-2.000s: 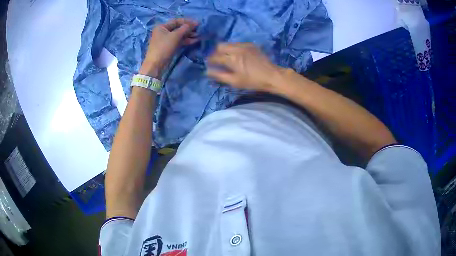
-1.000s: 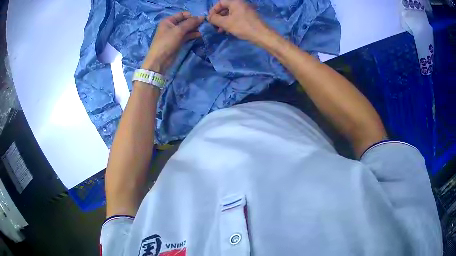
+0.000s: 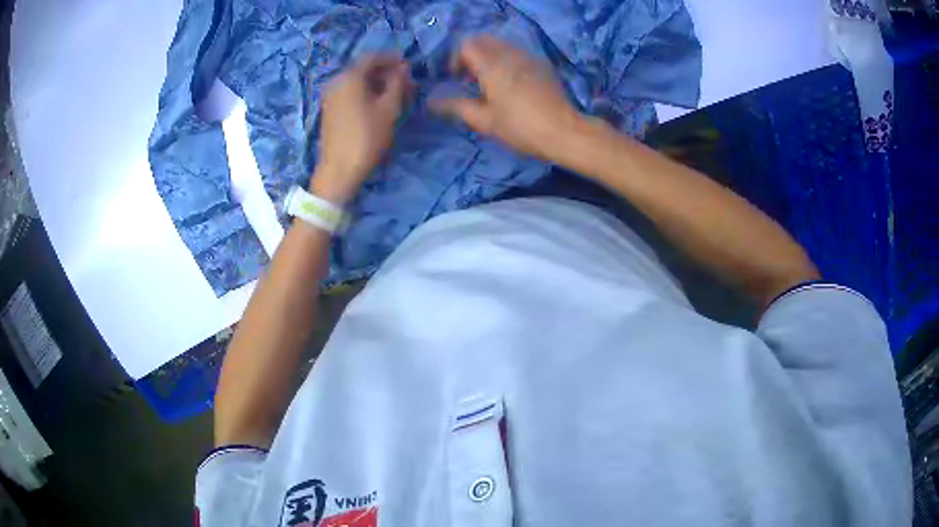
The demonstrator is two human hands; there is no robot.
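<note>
A blue shirt (image 3: 278, 62) lies spread on the white table, its lower part towards me. One sleeve extends down on the left and the other side reaches right. A small pale button (image 3: 431, 21) shows near the top middle. My left hand (image 3: 360, 118) is over the shirt's front, fingers bent and blurred. My right hand (image 3: 507, 95) is just right of it, thumb and fingers apart and blurred. Whether my left fingers pinch any cloth cannot be seen.
The white table (image 3: 93, 206) curves along the left. A strip of purple-printed round stickers (image 3: 877, 113) hangs over the right table edge. Blue mesh crates (image 3: 824, 196) stand below at right, with another blue piece at lower left. A white printed label (image 3: 31, 335) lies at far left.
A second ago my fingertips met at the shirt's front near the top; now both hands are lower and apart. A button shows above them. The left sleeve has shifted slightly.
</note>
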